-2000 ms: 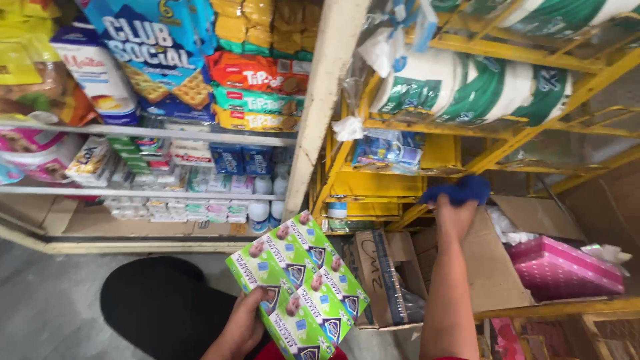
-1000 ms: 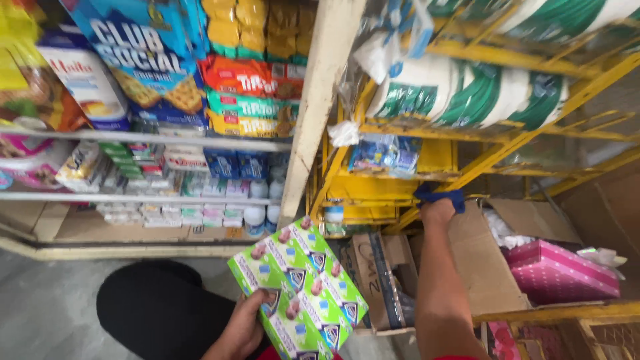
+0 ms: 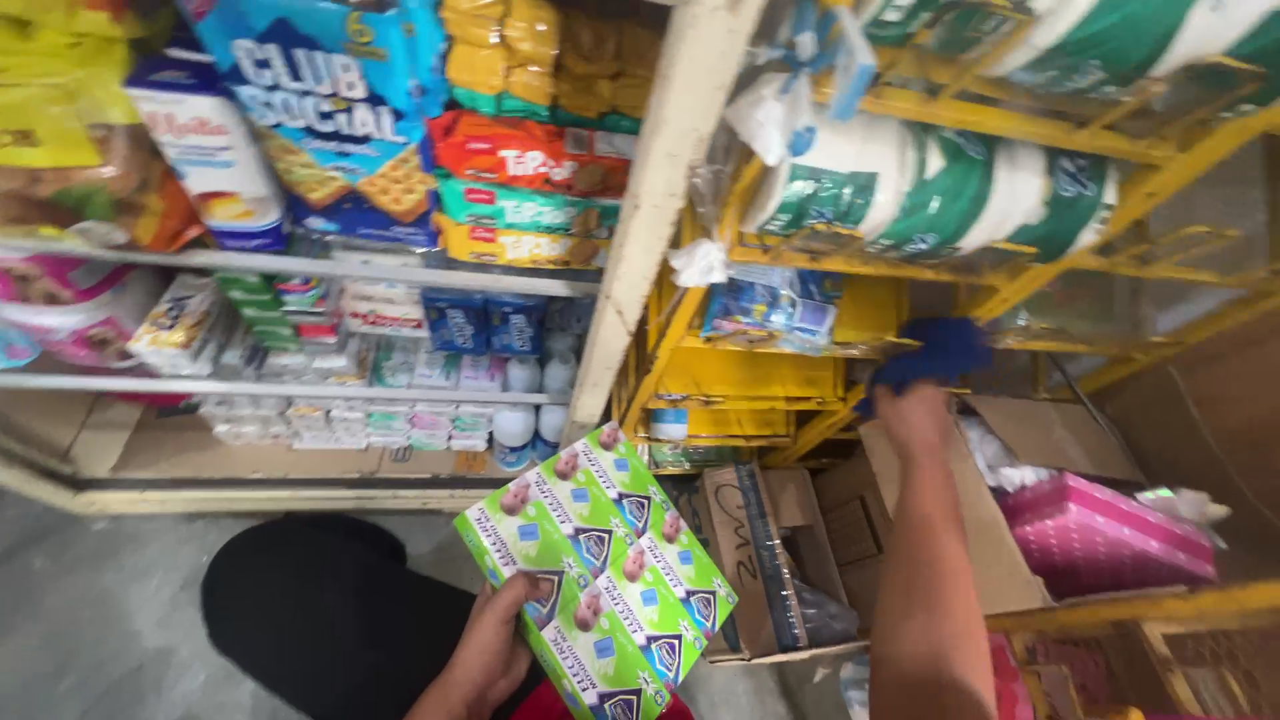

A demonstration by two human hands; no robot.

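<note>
My left hand (image 3: 495,640), at the lower middle, grips the corner of a shrink-wrapped pack of green and white electric mosquito mat boxes (image 3: 610,580), thumb on the printed face. My right arm reaches forward to the yellow metal rack (image 3: 750,375). A bunched dark blue cloth (image 3: 935,355) is in my right hand (image 3: 912,405), against the rack's slanted yellow bar. Small blue plastic packets (image 3: 770,305) lie on the rack shelf to the left of that hand. Below it stands an open cardboard box (image 3: 950,510).
White and green paper rolls (image 3: 940,195) fill the upper rack. A pink dotted box (image 3: 1105,535) sits in the carton at right. Another open carton (image 3: 745,560) stands below the rack. A cream post (image 3: 660,200) divides the rack from shelves of snacks and toiletries; my black-clad knee (image 3: 320,610) is below.
The blue cloth and my right hand have shifted along the slanted bar, first down and left, then back up a little. My left hand keeps hold of the mosquito mat pack.
</note>
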